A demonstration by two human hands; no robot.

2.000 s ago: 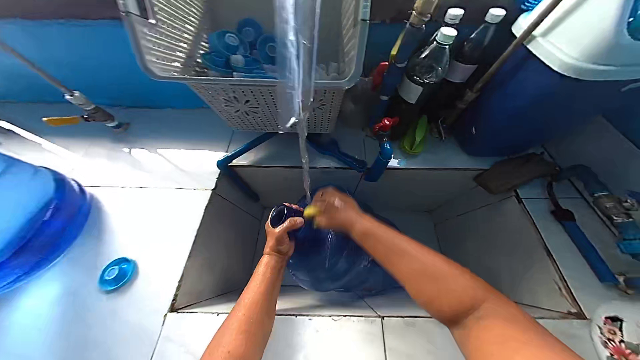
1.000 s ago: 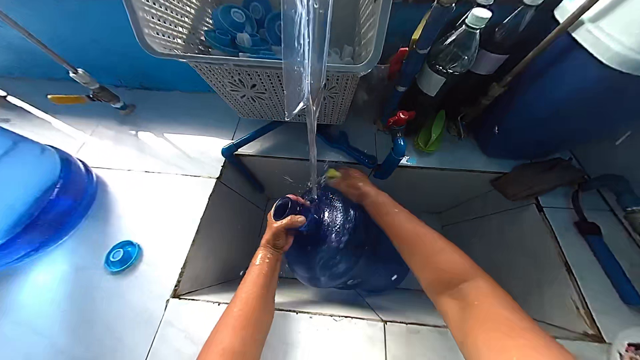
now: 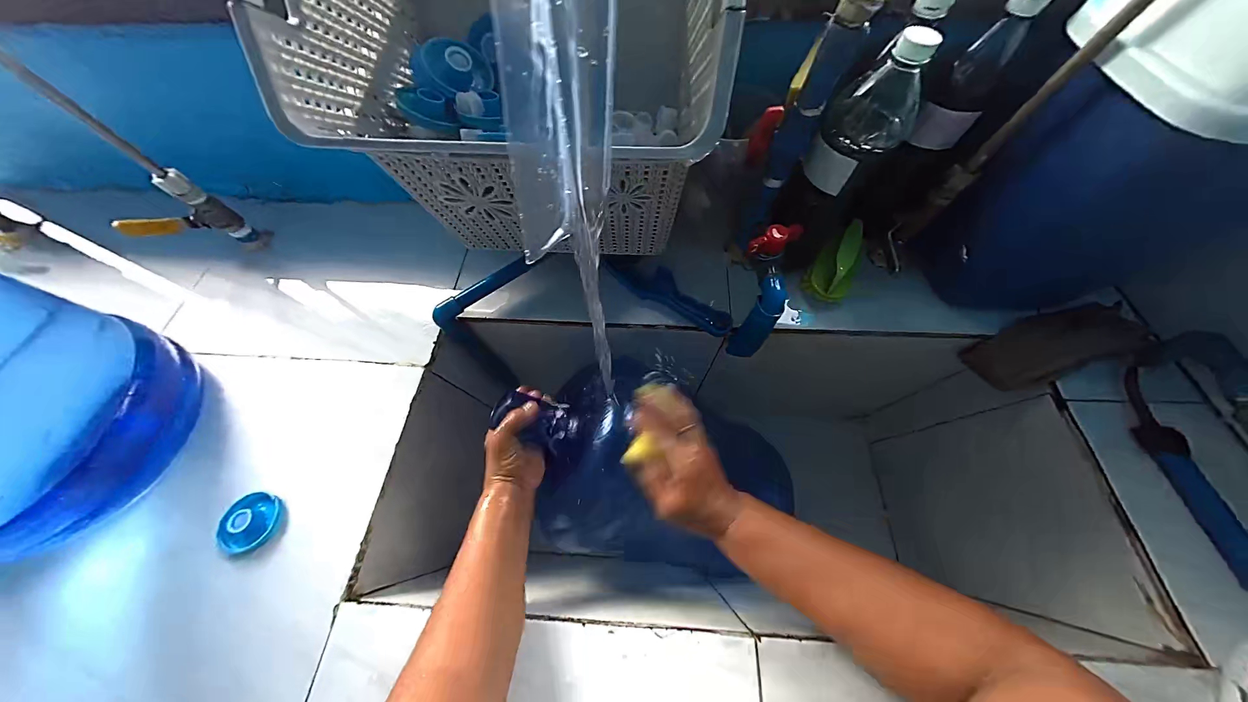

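A large blue plastic water jug (image 3: 585, 487) lies on its side in a tiled basin (image 3: 975, 478). My left hand (image 3: 515, 444) grips the jug's neck at the basin's left part. My right hand (image 3: 678, 453), blurred, is closed around a yellow sponge or cloth (image 3: 641, 448) against the jug's upper side. From a clear plastic sleeve (image 3: 556, 117) above, a stream of water (image 3: 592, 283) falls onto the jug between both hands. The fingertips of my right hand are partly blurred.
Behind the basin stand a grey plastic basket (image 3: 546, 195) of blue caps, a red-handled valve (image 3: 775, 241) and dark bottles (image 3: 873, 107). A blue drum (image 3: 1063, 185) is at the right. Left are another blue jug (image 3: 88, 419) and a blue cap (image 3: 251, 524).
My right hand with the yellow thing has moved along the jug, from behind the water stream toward the near side. My left hand stays on the neck.
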